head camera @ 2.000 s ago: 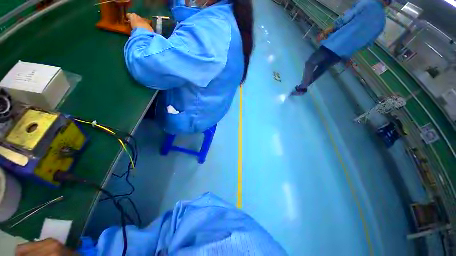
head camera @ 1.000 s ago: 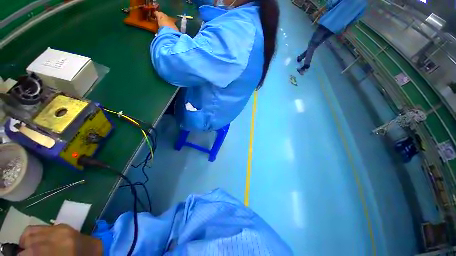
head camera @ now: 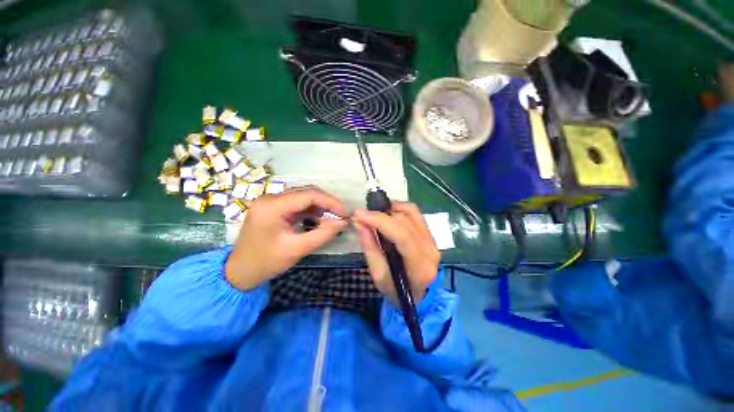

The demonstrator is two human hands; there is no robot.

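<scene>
My left hand (head camera: pixel 278 233) pinches a small dark piece (head camera: pixel 307 224), perhaps a circuit board, mostly hidden by the fingers. A small whitish bit shows at the fingertips. My right hand (head camera: pixel 406 245) holds the soldering iron (head camera: pixel 394 261), its silver tip pointing away toward the fan. The right thumb and finger meet the left fingertips; what they pinch is too small to tell. Both hands are over the pale mat (head camera: pixel 322 165). A loose pile of small white and yellow battery cells (head camera: pixel 219 165) lies at the mat's left.
A blister tray (head camera: pixel 60 105) of cells stands left, with more trays below the bench edge. A fume fan (head camera: pixel 350 88) is behind the mat. A tip cleaner pot (head camera: pixel 451 125), tweezers (head camera: pixel 444 191) and blue soldering station (head camera: pixel 515 153) are right. A person's blue sleeve (head camera: pixel 708 193) is far right.
The view has swung left from the neighbouring worker and aisle to my own bench. Both hands now show together over the mat, with the iron in my right hand.
</scene>
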